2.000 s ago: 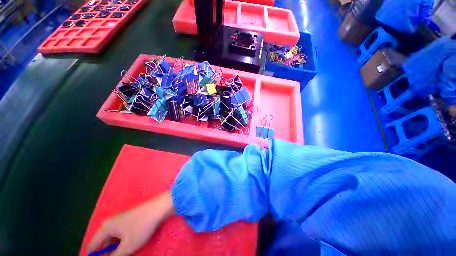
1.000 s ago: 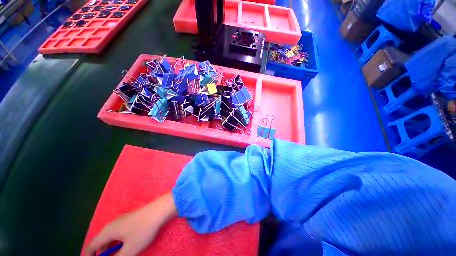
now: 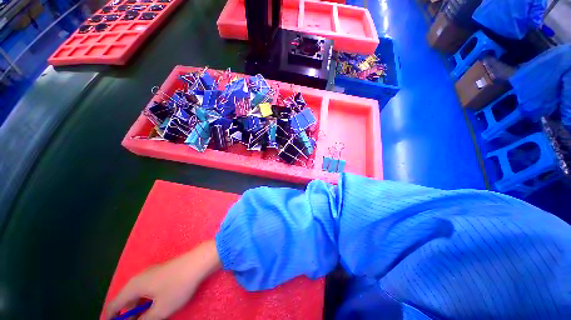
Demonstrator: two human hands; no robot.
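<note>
My right hand (image 3: 159, 289) lies over the red work mat (image 3: 181, 215) at the lower left, its fingertips near the bottom edge of the picture. It holds a thin blue pry stick (image 3: 133, 310), of which only a short piece shows between the fingers. Its tip and whatever it touches are out of the picture or hidden. My left hand is not in view. No watch case shows near my hand.
Beyond the mat, a clip tray (image 3: 206, 160) holds heaped binder clips (image 3: 235, 115). A compartment tray (image 3: 94, 53) with dark round units lies at upper left. Behind are a black fixture (image 3: 305, 59), another red tray (image 3: 319, 22) and a blue bin (image 3: 369, 84). Blue stools (image 3: 526, 164) and people's blue sleeves are at right.
My right hand and the blue pry stick have shifted only slightly. The trays and clips have not moved.
</note>
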